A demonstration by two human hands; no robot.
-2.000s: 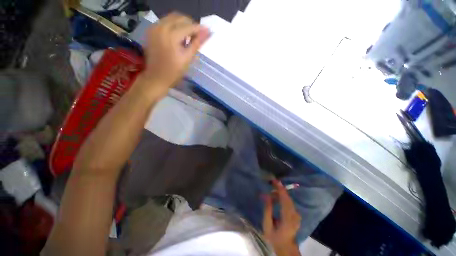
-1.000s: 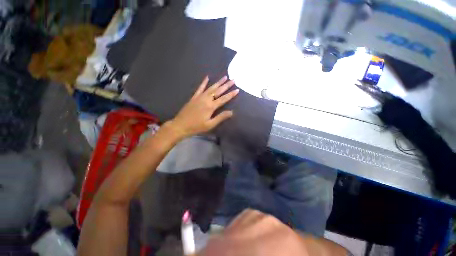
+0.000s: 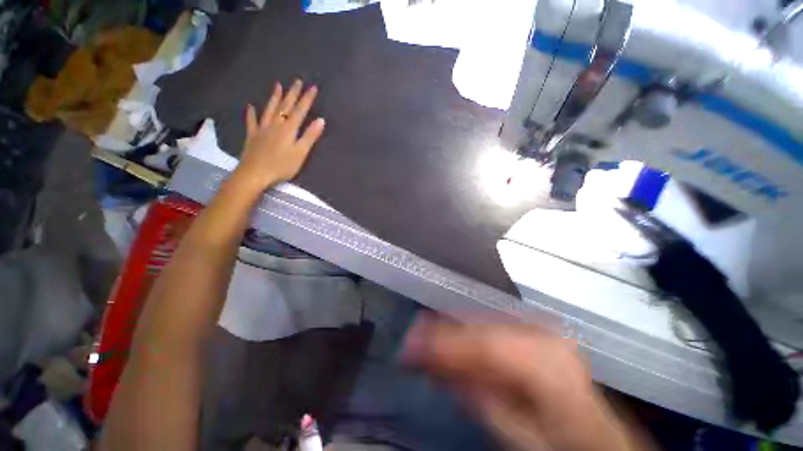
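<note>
A large dark grey-brown garment panel (image 3: 370, 132) lies flat on the white machine table and reaches under the lit needle area of the sewing machine (image 3: 696, 150). My left hand (image 3: 283, 136) rests palm down on the panel's left part, fingers spread. My right hand (image 3: 519, 365) is blurred over the table's front edge and my lap; whether it holds anything is not clear. Pale cloth pieces (image 3: 423, 22) lie at the panel's far edge. A white pen-like item with a pink tip (image 3: 310, 436) shows at the bottom, apart from my right hand.
Right of the needle lie a blue item (image 3: 648, 187), dark metal snips (image 3: 636, 220) and a long fuzzy black bundle (image 3: 718, 321). A red plastic basket (image 3: 132, 308) stands below the table at left. Cloth heaps, one mustard (image 3: 92, 84), fill the far left. More cloth (image 3: 290, 304) hangs below the table edge.
The dark panel has come over the table to the needle area and covers more of the bed. My left hand lies farther left on it. My right hand has moved right, away from the pen-like item.
</note>
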